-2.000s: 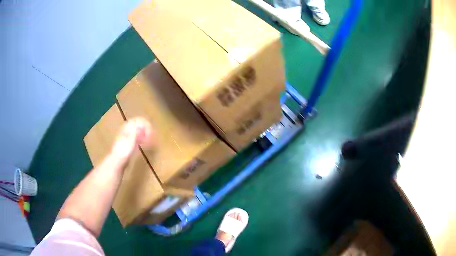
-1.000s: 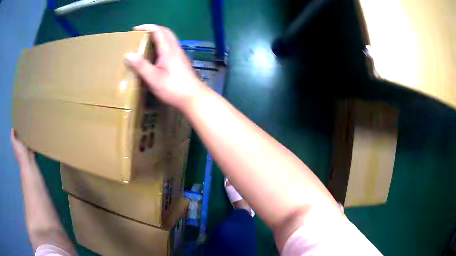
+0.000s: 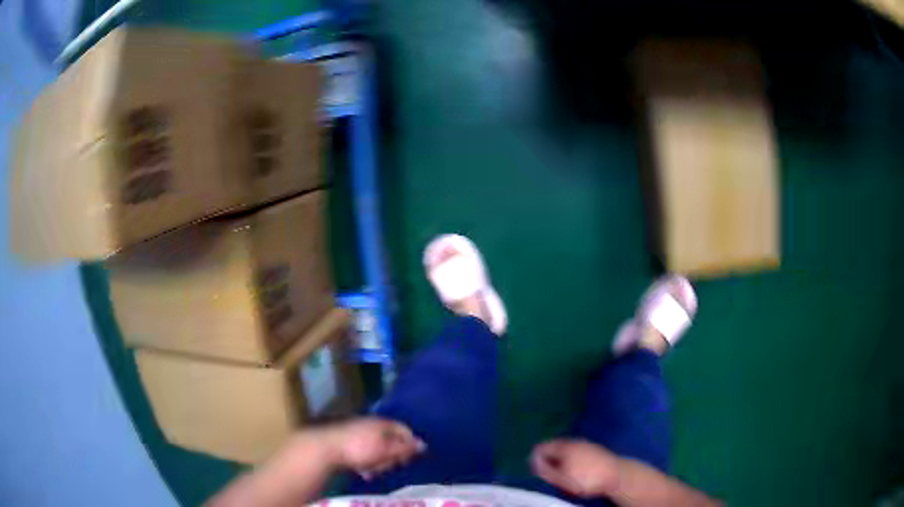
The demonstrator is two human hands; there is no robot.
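Brown cardboard cartons are piled on the blue trolley [image 3: 365, 198] at the left. A printed upper carton [image 3: 183, 94] sits at a slant over a middle carton [image 3: 183, 312], beside another printed carton face [image 3: 287, 124]. A lower carton [image 3: 213, 401] with a white label is nearest me. My left hand [image 3: 379, 446] and my right hand [image 3: 575, 465] are low in front of my body, apart, blurred and empty, with fingers loosely curled. Neither touches a carton.
Another carton [image 3: 722, 188] lies on the green floor [image 3: 555, 218] at the right, just beyond my right foot [image 3: 666, 312]. My left foot [image 3: 461, 272] is beside the trolley. A pale wall [image 3: 50, 386] is at the left. A dark area lies at the upper right.
My hands have let go of the upper carton and come back to my body. The carton rests slanted on the pile. The view has turned down toward my feet.
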